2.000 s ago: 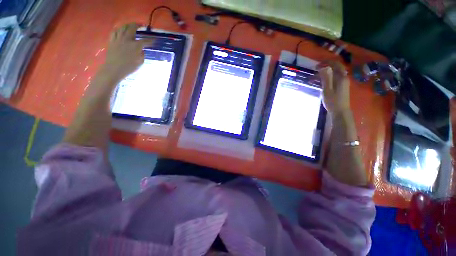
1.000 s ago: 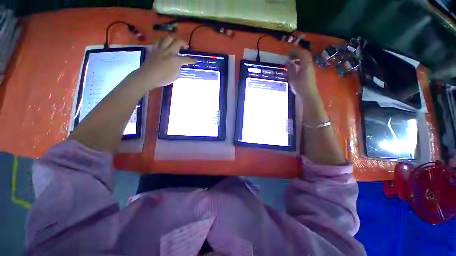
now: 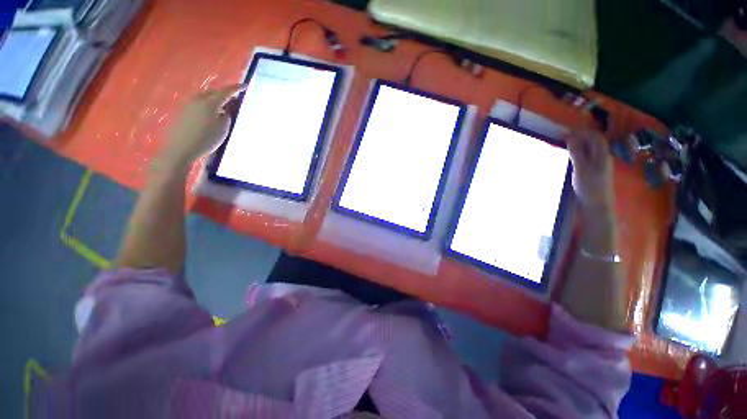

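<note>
Three tablets with glowing white screens lie on white sleeves, each with a short black lead at its top edge: the left tablet [image 3: 278, 127], the middle tablet [image 3: 401, 159] and the right tablet [image 3: 509, 204]. My left hand [image 3: 201, 127] is at the left edge of the left tablet, fingers near its upper left side; whether it grips the edge is not clear. My right hand [image 3: 590, 164] is at the upper right corner of the right tablet, fingers bent; its grip is blurred.
Stacked tablets in white sleeves [image 3: 70, 61] are at the upper left. A yellow pad [image 3: 500, 33] is behind the leads. Metal connectors [image 3: 655, 151] are at the right. A dark reflective tablet [image 3: 696, 299] lies at the far right, near a red fan [image 3: 721, 393].
My left hand has moved from the middle tablet's top to the left tablet's left edge. The middle and right screens have changed from lists to plain white. The view has shifted and tilted.
</note>
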